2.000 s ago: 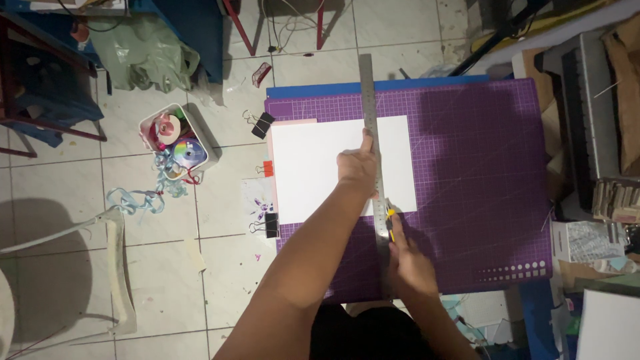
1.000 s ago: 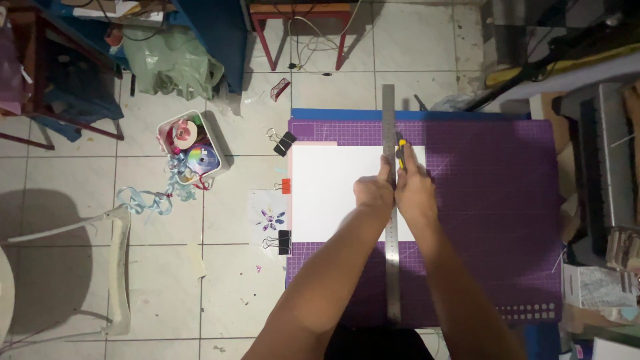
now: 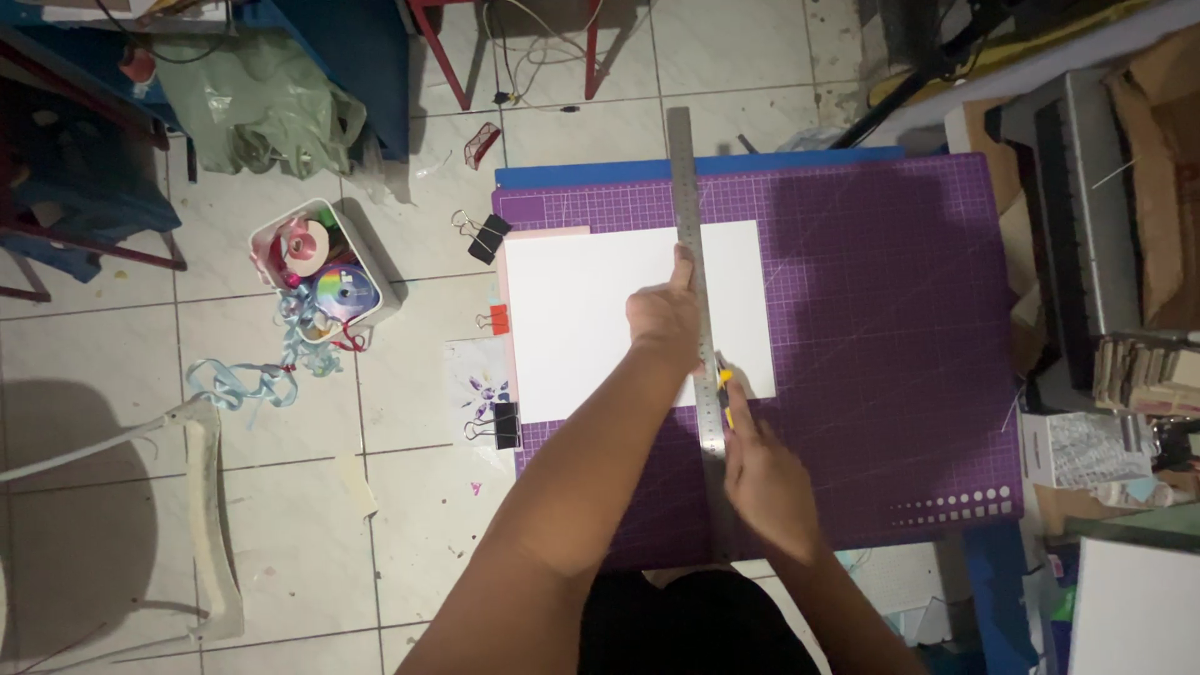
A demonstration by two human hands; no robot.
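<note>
A long steel ruler (image 3: pixel 686 202) lies front to back across a white sheet (image 3: pixel 586 319) on a purple cutting mat (image 3: pixel 872 356). My left hand (image 3: pixel 667 314) presses on the ruler from its left side, with the index finger stretched along it over the sheet. In my right hand (image 3: pixel 769 478) is a yellow and black utility knife (image 3: pixel 725 398), its tip at the ruler's right edge near the sheet's lower part. Pink paper shows beneath the sheet's left and upper edges. Black binder clips (image 3: pixel 487 238) and an orange one (image 3: pixel 499 320) sit along the left edge.
On the tiled floor at left stands a white basket (image 3: pixel 377 267) of ribbon rolls, with light blue ribbon (image 3: pixel 248 380) trailing out. A white chair frame (image 3: pixel 211 525) is at lower left. Boxes and stacked items (image 3: pixel 1139 375) line the right side; red stool legs (image 3: pixel 592 56) stand behind.
My right hand with the knife, beside my left hand near the sheet's upper part one second ago, has come down along the ruler toward me. My left hand still presses the ruler.
</note>
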